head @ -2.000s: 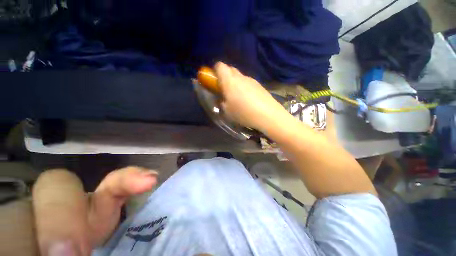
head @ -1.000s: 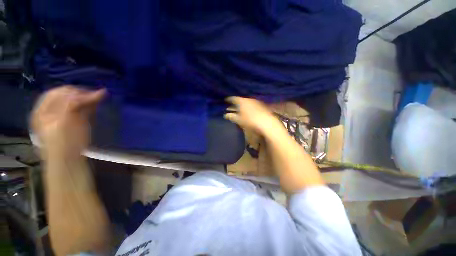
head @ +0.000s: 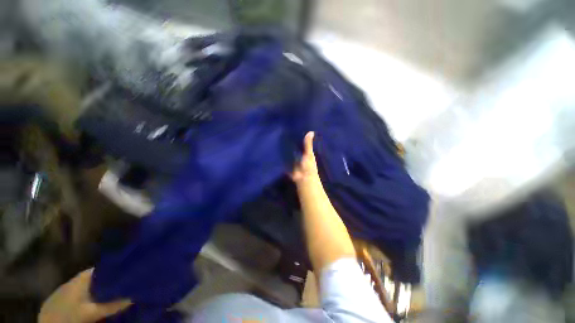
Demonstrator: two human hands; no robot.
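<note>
A navy garment [head: 208, 170] stretches diagonally from the heap down to the lower left, over the dark padded board [head: 135, 129]. My left hand [head: 85, 299] grips its near end at the lower left, partly cut off by the frame's edge. My right hand [head: 306, 165] reaches up onto the navy cloth in the middle, thumb raised; its fingers are partly hidden against the cloth, so I cannot tell if they grip it. The view is blurred.
A large navy garment pile [head: 372, 180] lies to the right of my right hand. A pale table surface [head: 384, 82] shows behind it. Metal and tan items [head: 384, 277] are at the lower right by my sleeve. A dark heap [head: 523, 246] is at the far right.
The view has turned and shifted. The navy cloth has come off the board's front and is drawn toward the lower left in my left hand. The iron held two seconds ago is no longer visible.
</note>
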